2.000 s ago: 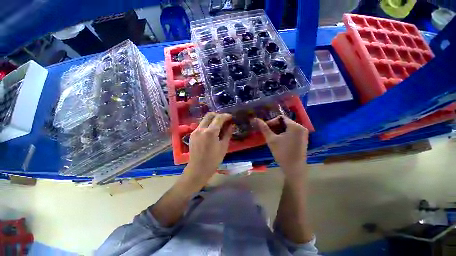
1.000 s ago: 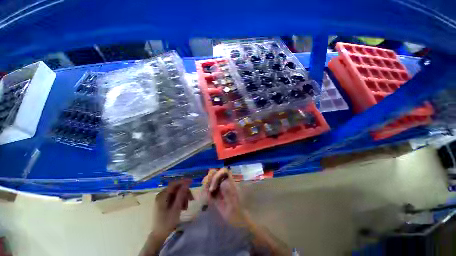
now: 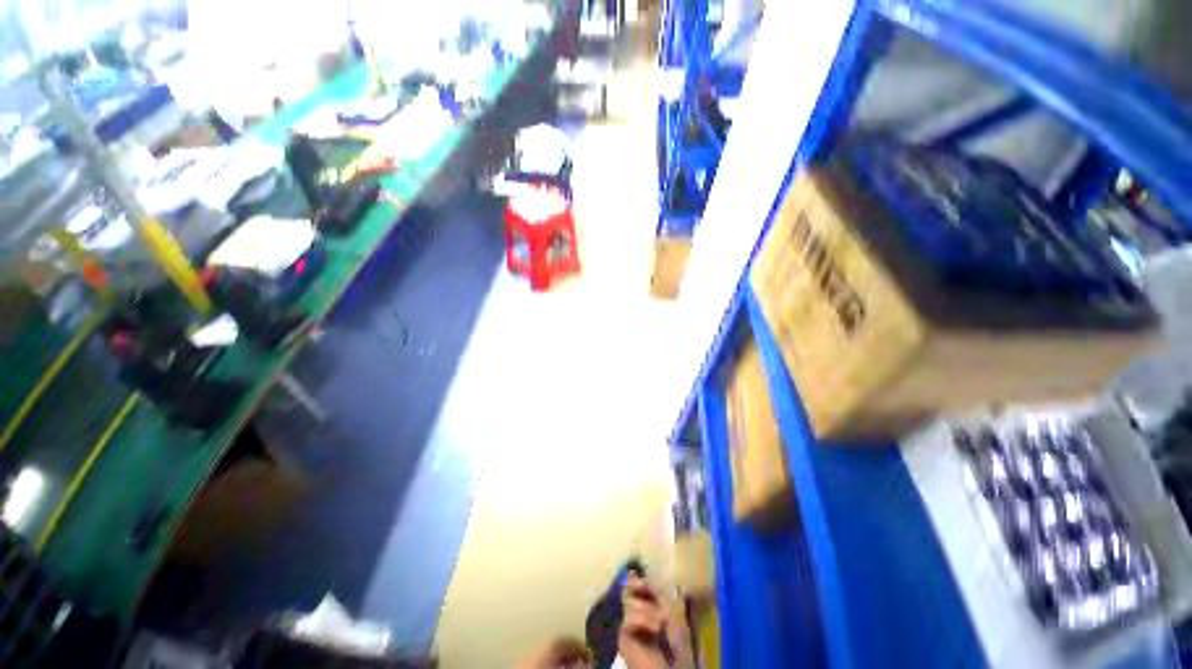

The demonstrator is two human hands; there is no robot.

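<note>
My right hand (image 3: 643, 627) is at the bottom edge, right of centre, with its fingers closed on a small dark object (image 3: 607, 622). The object looks black with a bluish edge; blur hides what it is. My left hand (image 3: 558, 655) is just left of it, mostly cut off by the bottom edge, so its fingers cannot be made out.
A blue rack (image 3: 813, 536) on the right bears a cardboard box (image 3: 837, 307) and a tray of dark and shiny parts (image 3: 1065, 523). A green bench (image 3: 196, 457) with blurred equipment runs along the left. A red stool (image 3: 540, 242) stands up the aisle, on the floor (image 3: 536, 523).
The view has turned from the shelf with red and clear trays to the aisle. My hands have left the trays and are low in front of me, the right holding a small dark object.
</note>
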